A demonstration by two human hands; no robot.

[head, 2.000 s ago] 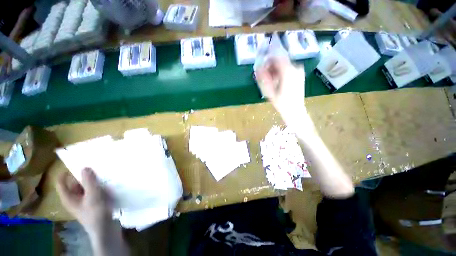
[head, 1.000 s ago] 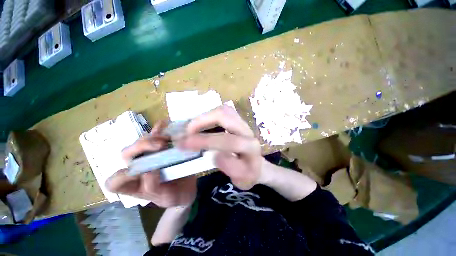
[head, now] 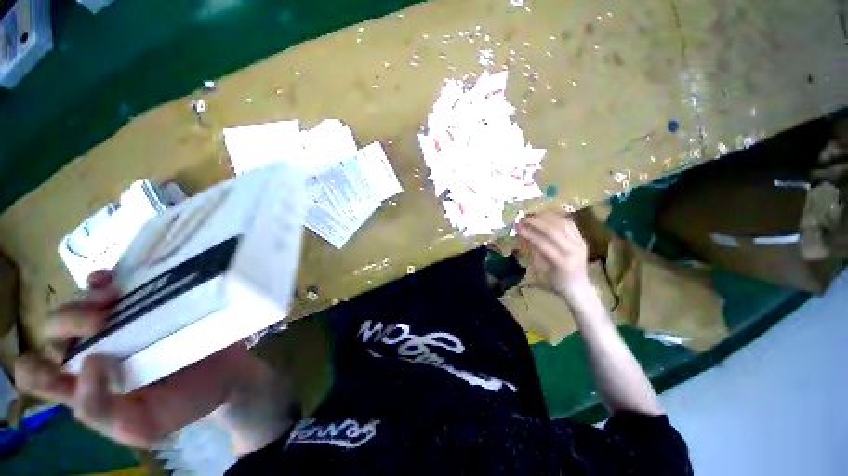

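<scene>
My left hand (head: pixel 177 400) holds a white retail carton (head: pixel 205 242), box-shaped and tilted, with a black band and a pale product picture. It is raised over the left part of the bench. My right hand (head: pixel 553 246) is at the lower edge of the small card pile (head: pixel 479 153), fingertips by the nearest cards; whether they grip one cannot be told. Leaflets (head: pixel 349 191) with fine print lie in the middle, partly behind the carton. White flat cartons (head: pixel 112 228) lie at the left, partly hidden by the held carton.
The cardboard-covered bench (head: pixel 595 121) curves across the view. The green belt (head: pixel 167 56) runs behind it at upper left, with a white box (head: pixel 23 42) at the corner. A large brown box (head: pixel 753 209) stands at the right, below the bench edge.
The view has shifted down and right. The carton, earlier flat-looking between both hands, is now box-shaped in my left hand. My right hand has left it and moved to the card pile.
</scene>
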